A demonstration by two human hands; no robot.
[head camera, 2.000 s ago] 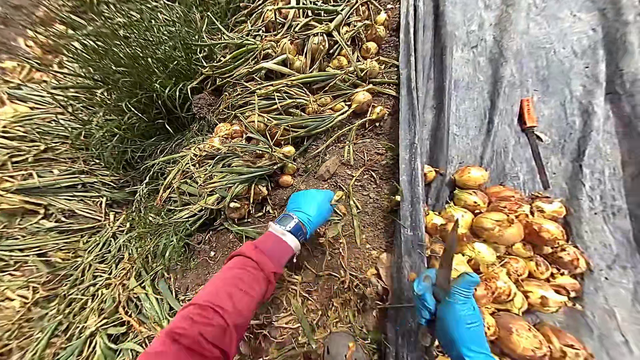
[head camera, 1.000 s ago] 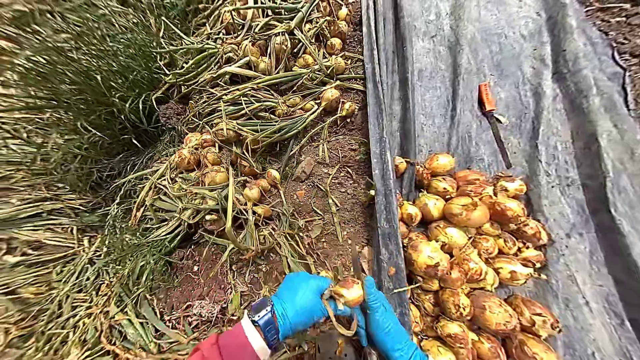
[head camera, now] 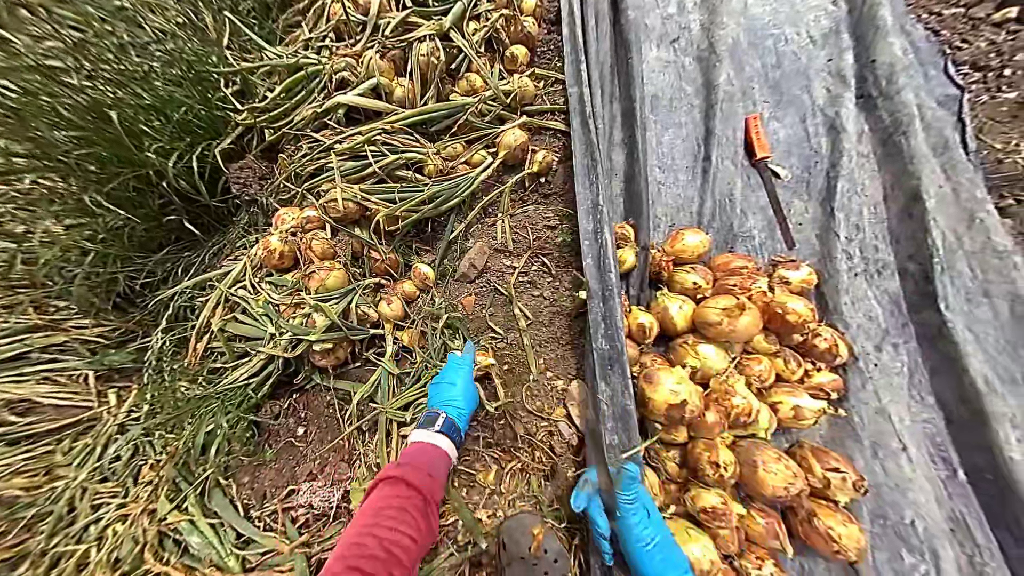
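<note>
My left hand (head camera: 454, 392), in a blue glove with a watch at the wrist, reaches over the soil beside onions with leafy tops (head camera: 328, 276). A pale onion part shows at its fingertips; whether the hand grips it is unclear. My right hand (head camera: 628, 512), also gloved in blue, holds a knife (head camera: 598, 456) with its dark blade pointing up, beside the tarp's folded edge. Close to its right, trimmed onions (head camera: 728, 400) lie heaped on the grey tarp (head camera: 848, 200). Farther up the tarp lies a second knife with an orange handle (head camera: 757, 140).
More onions with long green leaves (head camera: 416, 72) lie in rows at the top. Tall grass (head camera: 104, 120) stands at the upper left, with dry cut leaves (head camera: 56, 416) below. A rock (head camera: 473, 262) sits on the soil, and a shoe tip (head camera: 532, 548) shows at the bottom.
One second ago both hands were together around an onion at the bottom; now they are apart. My left hand has moved up and left towards the leafy onions. The orange-handled knife stays on the tarp.
</note>
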